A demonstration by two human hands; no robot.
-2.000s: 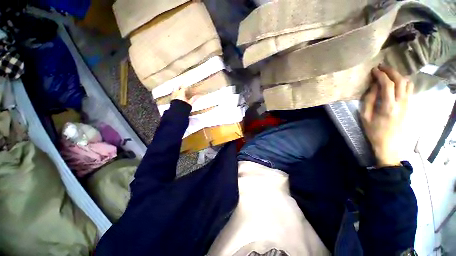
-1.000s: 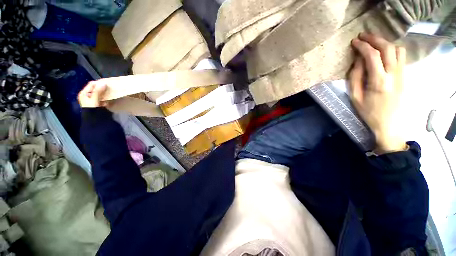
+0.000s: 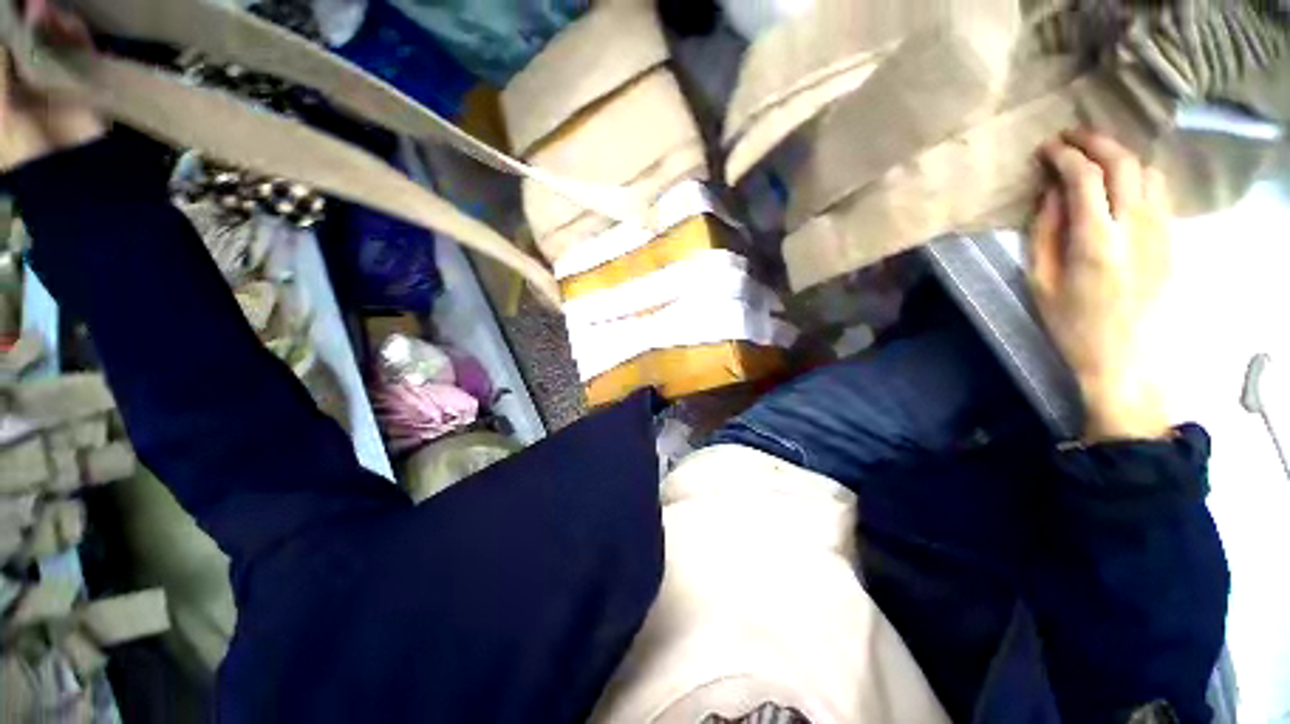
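My left hand [image 3: 43, 106] is at the upper left edge, partly cut off and blurred. It is closed on a long khaki strip [image 3: 304, 149], which stretches in two lengths toward the stack beside my lap. Khaki cut panels [image 3: 623, 127] and white strips [image 3: 658, 304] lie on the yellow-orange box [image 3: 686, 371]. My right hand [image 3: 1103, 269] lies on the khaki waistband strips [image 3: 934, 191] at the table edge, fingertips on the cloth. Whether it pinches the cloth is unclear. Gathered khaki cloth [image 3: 1203, 50] is at the upper right.
The white table [image 3: 1231, 325] has a grey ruler-marked edge [image 3: 997, 318] beside my lap. A thin pale cord or tool [image 3: 1259, 396] lies on it. Left of the box are a bin with pink cloth [image 3: 425, 410], checked cloth and khaki scraps [image 3: 57, 467].
My left hand has moved from the white strips out to the far upper left, drawing the khaki strip from the stack. My right hand stays on the waistband strips.
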